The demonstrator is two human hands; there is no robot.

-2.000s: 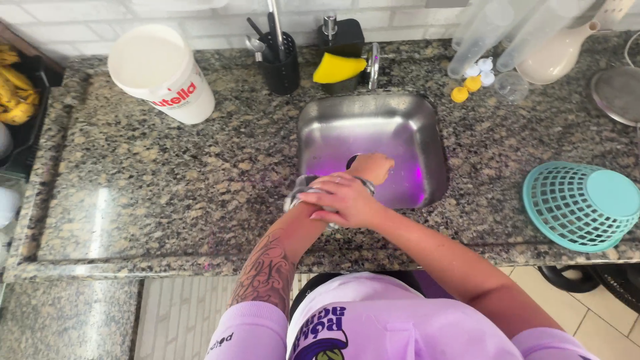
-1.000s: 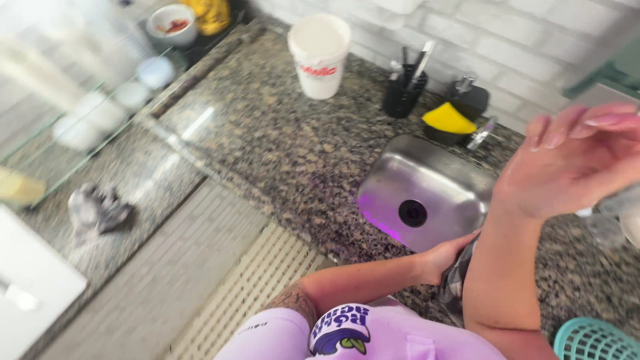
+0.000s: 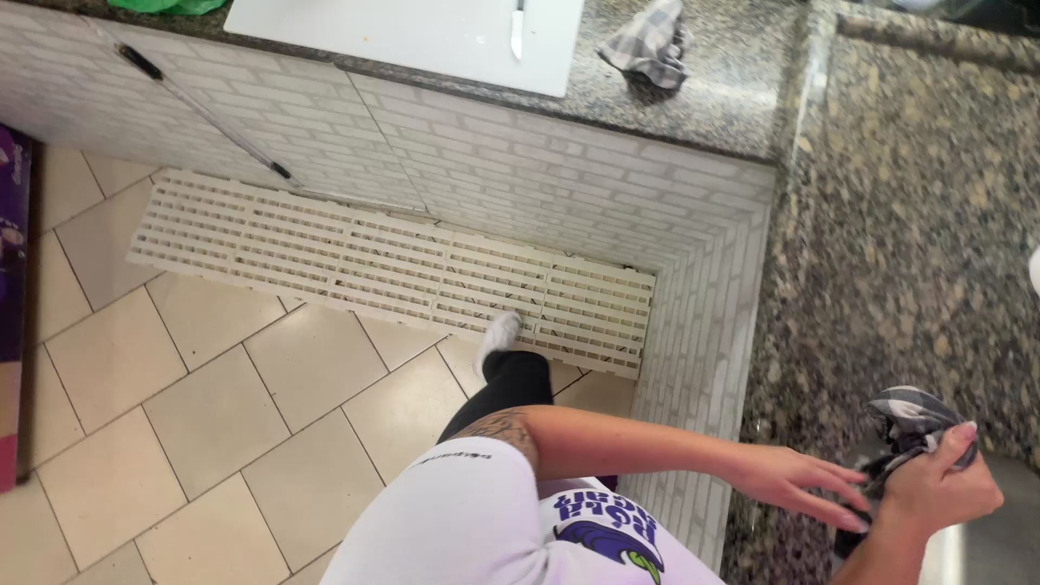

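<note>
At the lower right, my right hand (image 3: pixel 942 491) is closed around a bunched grey-and-white checked cloth (image 3: pixel 910 414), whose folds stick out above the thumb and hang darker below. My left hand (image 3: pixel 800 487), at the end of the tattooed arm, reaches toward it with the fingers slightly spread. Its fingertips are by the cloth's lower folds; whether they touch is not plain. A second checked cloth (image 3: pixel 650 47) lies crumpled on the granite counter at the top.
A white cutting board (image 3: pixel 406 36) with a knife (image 3: pixel 517 32) lies beside a green plastic bag (image 3: pixel 166 4). The granite counter (image 3: pixel 918 244) runs down the right to a steel sink (image 3: pixel 1011 508). A pole (image 3: pixel 219 122) leans on the cabinet front, above a slatted floor mat (image 3: pixel 390 268).
The view has swung left, away from the sink. My right hand, raised and spread a second ago, now grips the checked cloth, which was beside my left hand then.
</note>
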